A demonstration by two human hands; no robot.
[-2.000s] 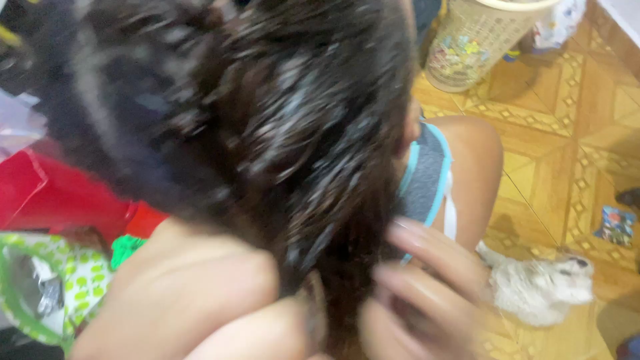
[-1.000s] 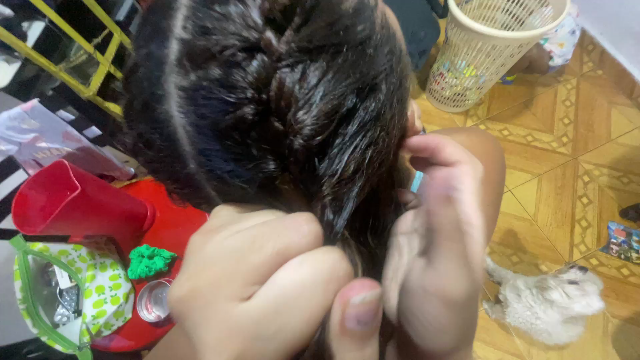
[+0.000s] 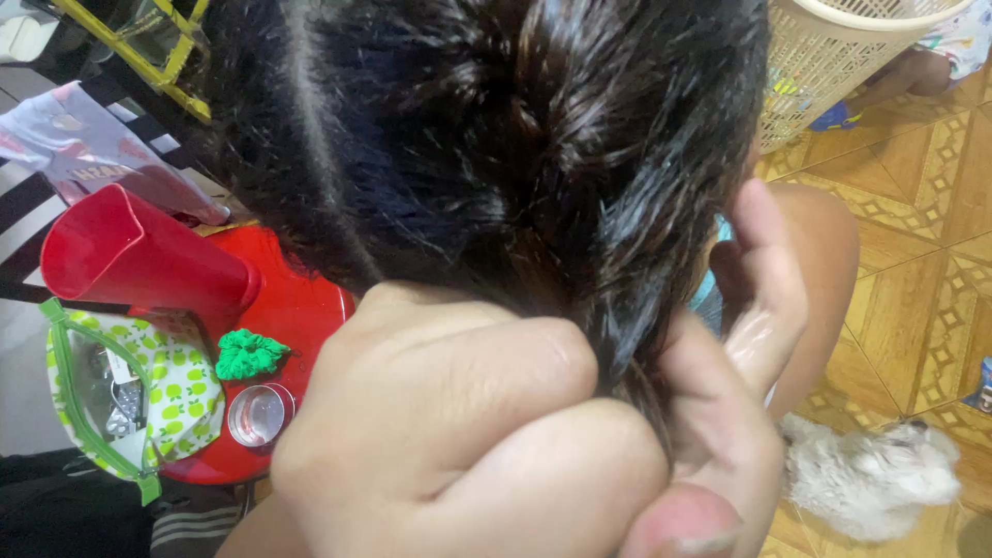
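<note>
Dark, shiny hair (image 3: 434, 155) on another person's head fills the middle of the view, with a parting line down its left side. A braid (image 3: 542, 147) lies close to the scalp and runs down toward my hands. My left hand (image 3: 465, 434) is curled in a fist around hair at the braid's lower end; the strands inside it are hidden. At the right edge of the hair, my right hand (image 3: 736, 372) has its fingers bent around strands beside the head, with one finger raised near the ear side.
On a red stool (image 3: 310, 302) at left stand a red plastic cup (image 3: 147, 256), a green scrunchie (image 3: 249, 354), a small round tin (image 3: 260, 415) and an apple-print pouch (image 3: 170, 387). A white dog (image 3: 872, 477) lies on the floor, right. A cream basket (image 3: 829, 70) stands behind; another person's leg (image 3: 907, 81) is beside it.
My right hand's fingers have moved from below the hair up along its right edge. My left fist stays closed at the braid's lower end. The view has come nearer to the head.
</note>
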